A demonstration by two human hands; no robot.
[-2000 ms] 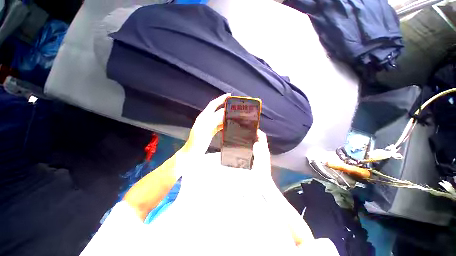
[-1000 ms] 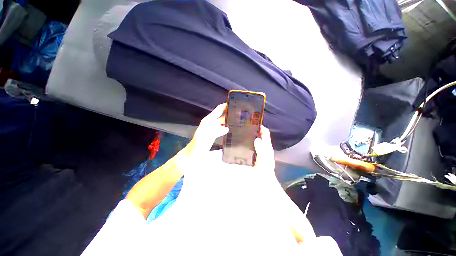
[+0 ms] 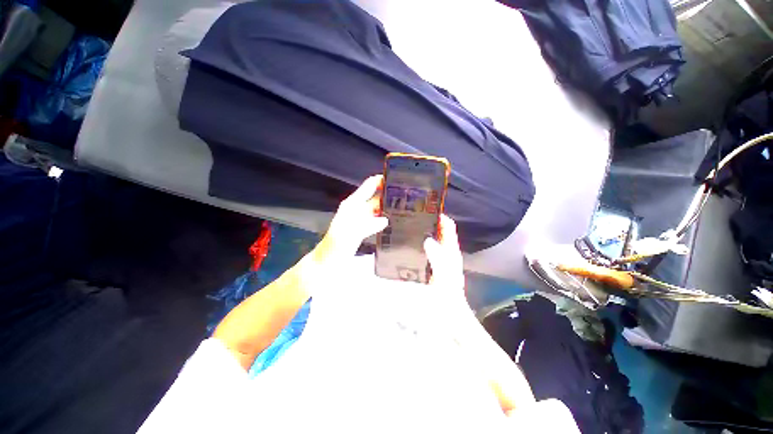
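Note:
A smartphone (image 3: 412,219) with an orange edge and a lit screen is held upright in front of me. My left hand (image 3: 352,227) grips its left side and my right hand (image 3: 447,254) holds its right side, with the thumb at the lower screen. Both hands are overexposed and partly washed out in white glare. Behind the phone, a dark navy garment (image 3: 297,93) lies spread with long folds over the padded table (image 3: 127,119). The phone and hands hide part of its near edge.
The steam iron (image 3: 593,275) with an orange-brown handle rests at the table's right end, its pale hose (image 3: 703,191) running right. Crumpled navy cloth (image 3: 606,51) lies at the upper right. A black heap (image 3: 551,356) is below right. A red strip (image 3: 261,246) hangs near the front edge.
The phone has moved slightly up and right since two seconds ago, and its screen content has changed. Both hands still hold it. The garment has not moved on the table.

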